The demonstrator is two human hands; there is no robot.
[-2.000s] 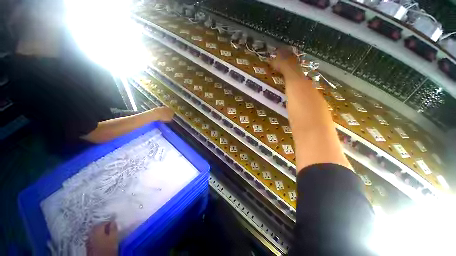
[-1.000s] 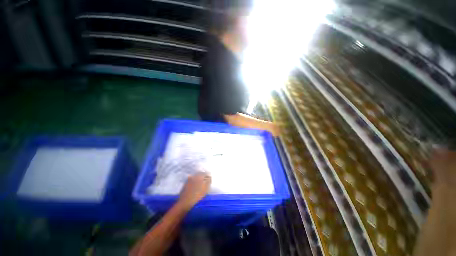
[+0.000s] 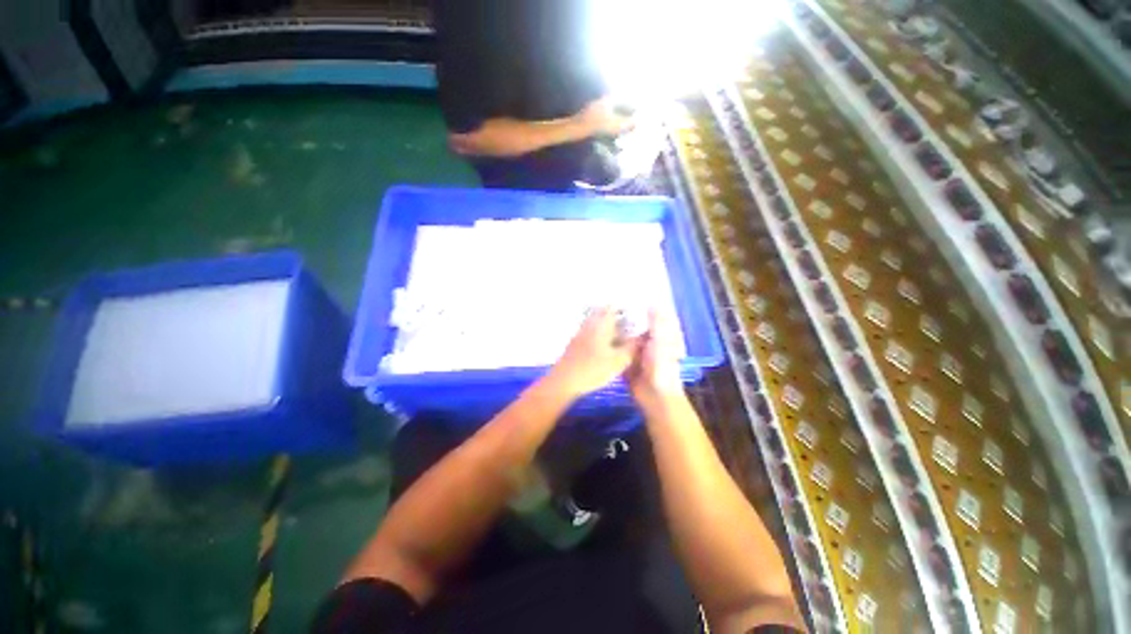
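The blue tote (image 3: 533,204) stands in front of me, its inside glaring white, with the white liner sheet (image 3: 533,279) and lumpy white adapters and cables at its left side. My left hand (image 3: 598,349) and my right hand (image 3: 656,357) meet over the tote's front right part. Between their fingers is a white power adapter (image 3: 635,322), blurred by glare. Its cable and the exact grip of each finger cannot be made out.
A lower blue tote (image 3: 304,359) with a white sheet stands left on the green floor. The burn-in rack (image 3: 868,285) curves along the right, with adapters on an upper tier. A person's forearm (image 3: 533,131) reaches beyond the tote, beside strong glare. Yellow-black tape (image 3: 266,545) marks the floor.
My view has turned left from the rack to the totes. My right hand has come from the rack tier to the tote and joined my left hand at its front right.
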